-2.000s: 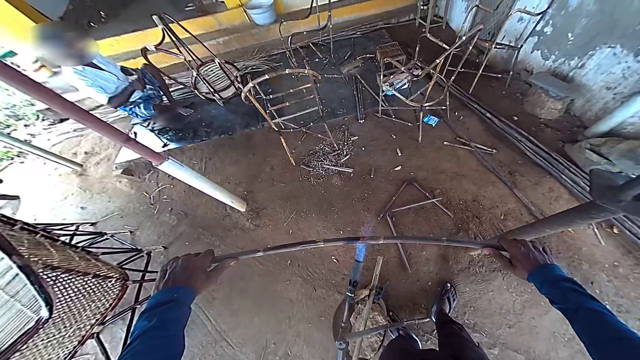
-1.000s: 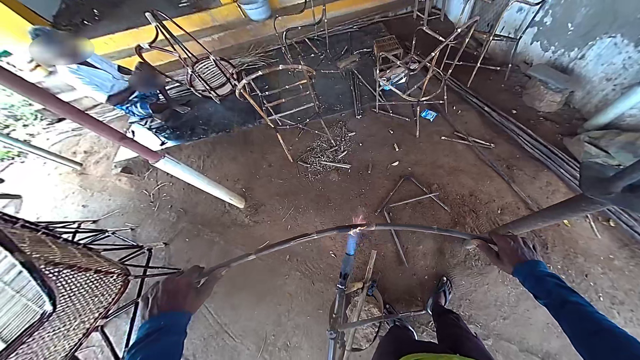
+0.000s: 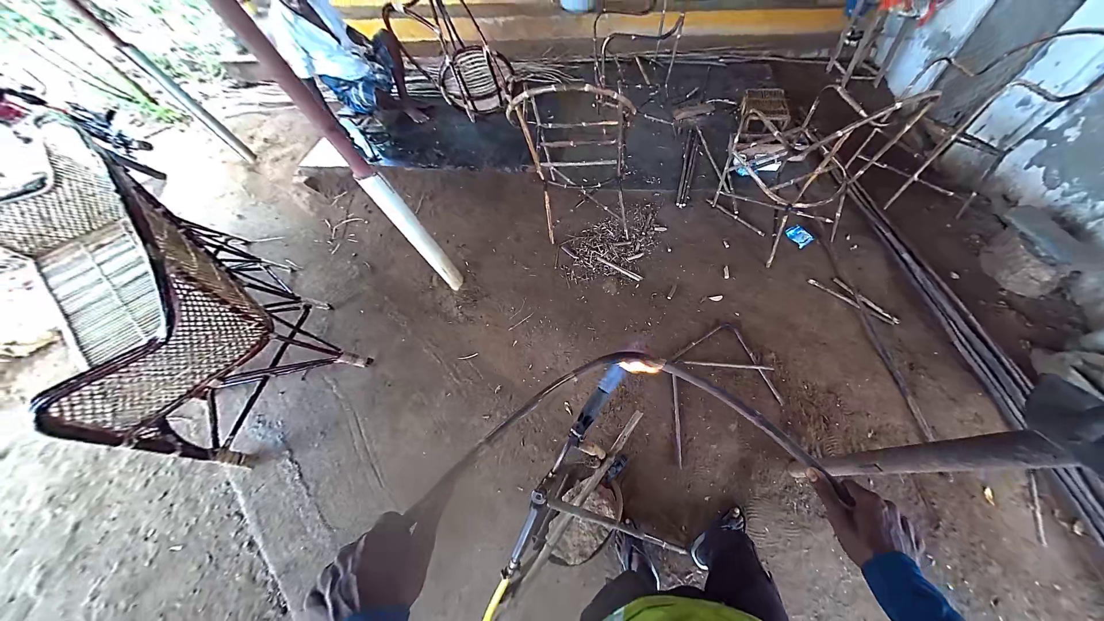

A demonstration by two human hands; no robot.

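A cane pole (image 3: 733, 398) is bent into an arch in front of me. My left hand (image 3: 379, 561) grips its left end, low in the view and blurred. Around its right end my right hand (image 3: 862, 517) is closed. Beneath the top of the arch stands a gas torch (image 3: 595, 405), whose blue flame meets the cane, with an orange glow there. The torch leans on a support of sticks (image 3: 595, 492) over a round base near my feet, and a yellow hose (image 3: 496, 597) runs from its lower end.
A woven cane chair (image 3: 181, 354) stands at left. A slanted post (image 3: 414, 233) rises beyond it, near a seated person (image 3: 332, 52). Cane chair frames (image 3: 578, 142), offcuts (image 3: 617, 250) and long poles (image 3: 940, 302) lie or stand ahead. A thick pole (image 3: 949, 453) juts in at right.
The cane has gone from a shallow curve to a much steeper arch, its ends lower than its middle. Both hands have moved down, still holding it. The view has shifted.
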